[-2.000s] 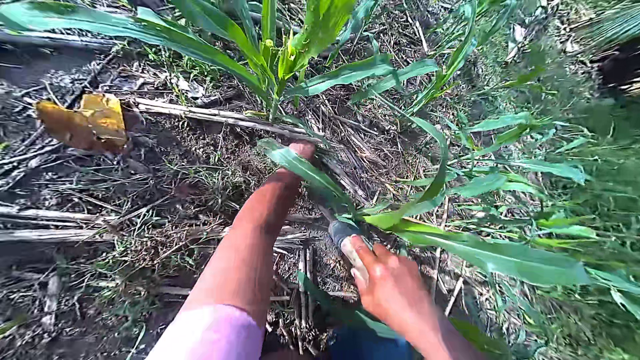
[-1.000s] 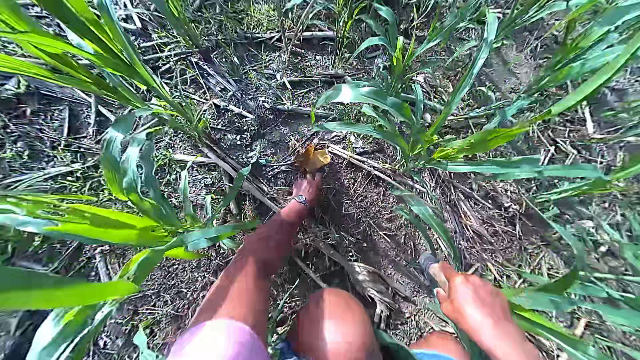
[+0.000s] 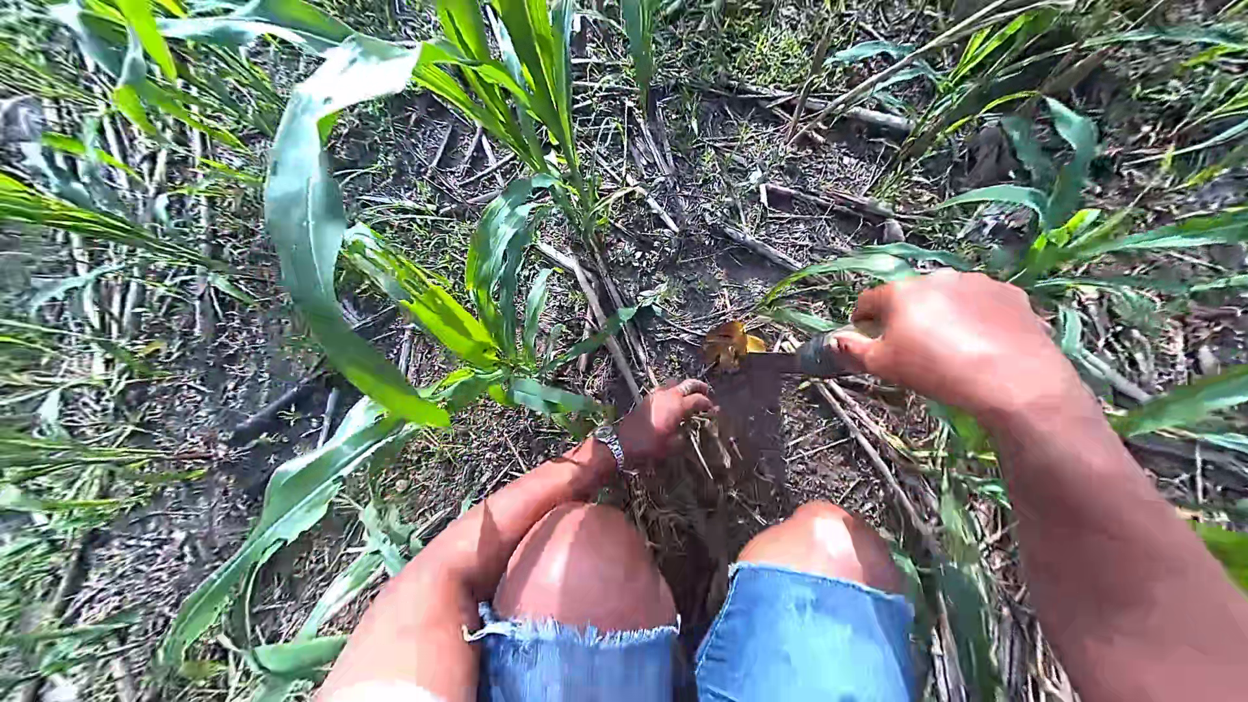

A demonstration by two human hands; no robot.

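My right hand (image 3: 951,336) is closed around the dark handle (image 3: 824,355) of a tool, with a dark flat part (image 3: 765,405) extending left and down from it; blur hides its exact shape. My left hand (image 3: 666,421), with a metal-band watch (image 3: 610,447) on the wrist, is low over the soil between my knees. Dry grass or weed stems (image 3: 714,448) are at its fingers, and they look held. Just beyond both hands lies a yellow-brown dry leaf (image 3: 729,345).
A tall corn-like plant (image 3: 492,366) arches its leaves close to my left arm. Another leafy plant (image 3: 1058,234) grows beyond my right hand. Dry stalks (image 3: 609,327) and small weeds cover the soil. My bent knees (image 3: 585,570) are close behind the hands.
The view has shifted. The right hand, earlier well right of the dry leaf, is now beside it. The left hand has moved from the leaf toward my knees, with dry stems now at its fingers.
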